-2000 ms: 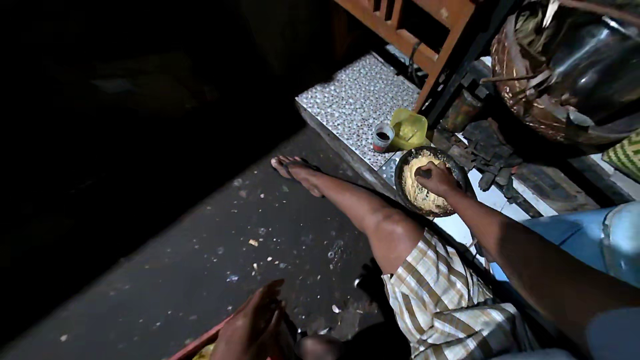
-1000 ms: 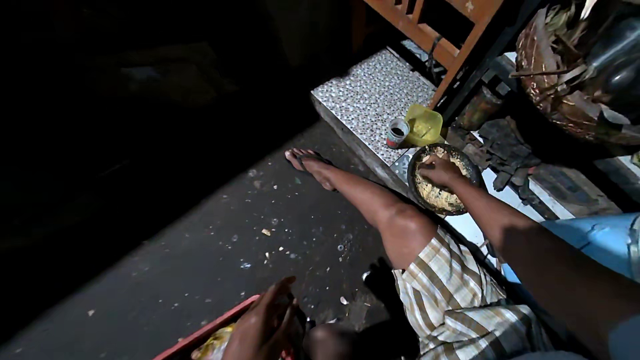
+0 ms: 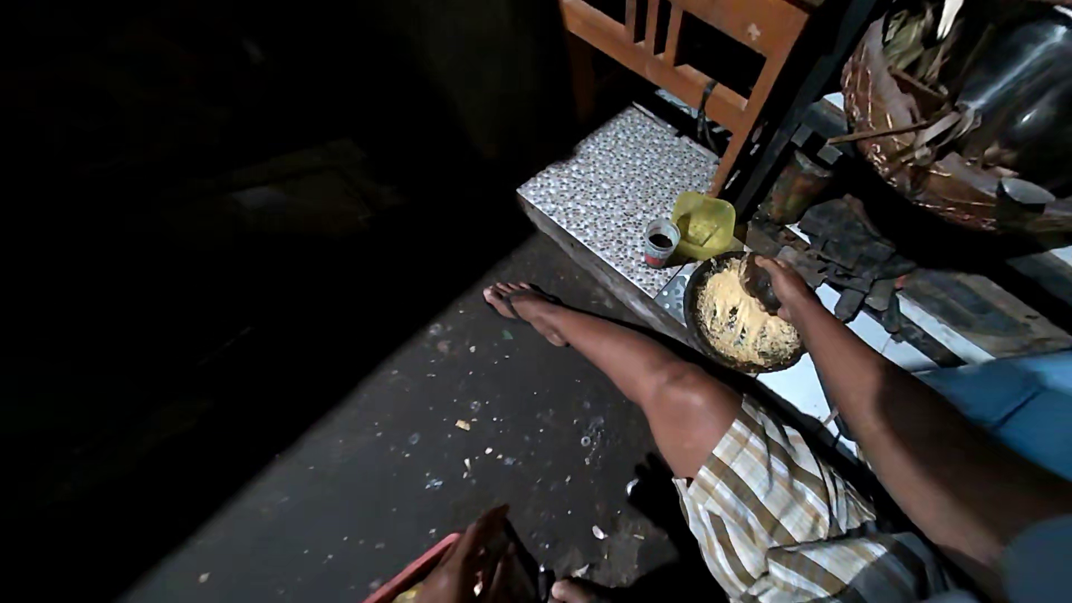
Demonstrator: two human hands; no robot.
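Note:
A round dark mortar-like bowl (image 3: 692, 311) holds a pale yellow, crumbly mash with dark bits. My right hand (image 3: 780, 289) is at the bowl's upper right side, gripping a dark rounded pestle (image 3: 760, 285). Low in the view, my left hand (image 3: 479, 559) is in shadow at the rim of a red container (image 3: 416, 569); whether it holds anything is unclear. Yellow stuff shows at that container's bottom edge. Just beyond the bowl, a small clear cup (image 3: 661, 243) with dark contents stands beside a yellow-green plastic container (image 3: 705, 226).
The cup and plastic container stand on a pebble-patterned tiled ledge (image 3: 620, 184) below a wooden frame with slats (image 3: 662, 71). Dark scraps (image 3: 850, 239) and a basket of dry husks (image 3: 904, 159) lie to the right. My leg stretches along the ledge. Small debris dots the dark floor.
My right hand has shifted from over the mash to the bowl's upper right side, so more mash shows. The dark pestle is now visible in it. The left hand stays by the red container.

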